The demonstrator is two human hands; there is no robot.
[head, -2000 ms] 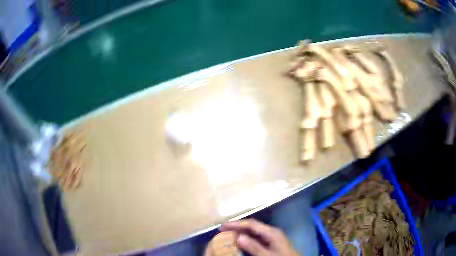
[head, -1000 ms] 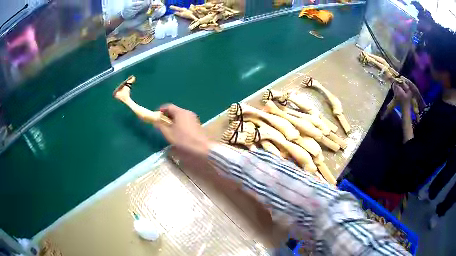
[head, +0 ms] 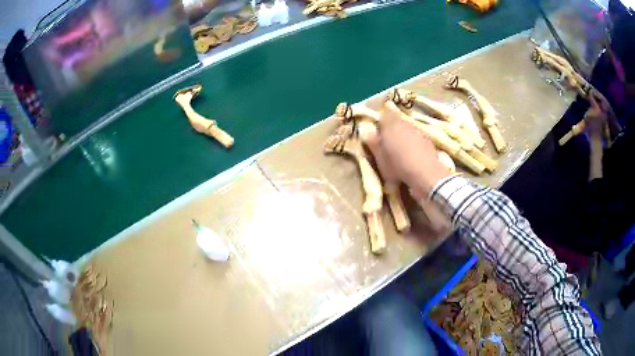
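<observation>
My right hand [head: 407, 156], in a plaid sleeve, reaches from the lower right over the bundle of tan figure legs [head: 372, 184] on the table. Its fingers are among the legs; blur and overlap hide whether they grip one. Dark straps show around the feet. One strapped figure leg lies alone on the green belt [head: 278, 97], its foot [head: 188, 92] towards the back. A white glue bottle [head: 211, 243] with a green nozzle lies tilted at mid-table. My left hand is out of the picture.
A sole pile [head: 94, 299], white bottles [head: 60, 288] and a dark phone [head: 82, 342] are at the left edge. A blue bin [head: 445, 295] of brown soles is at lower right. Another person's hand [head: 593, 119] holds legs at far right.
My right hand has let go of the leg on the belt and moved right to the bundle. Some front legs now point more towards the table's near edge. The view has shifted.
</observation>
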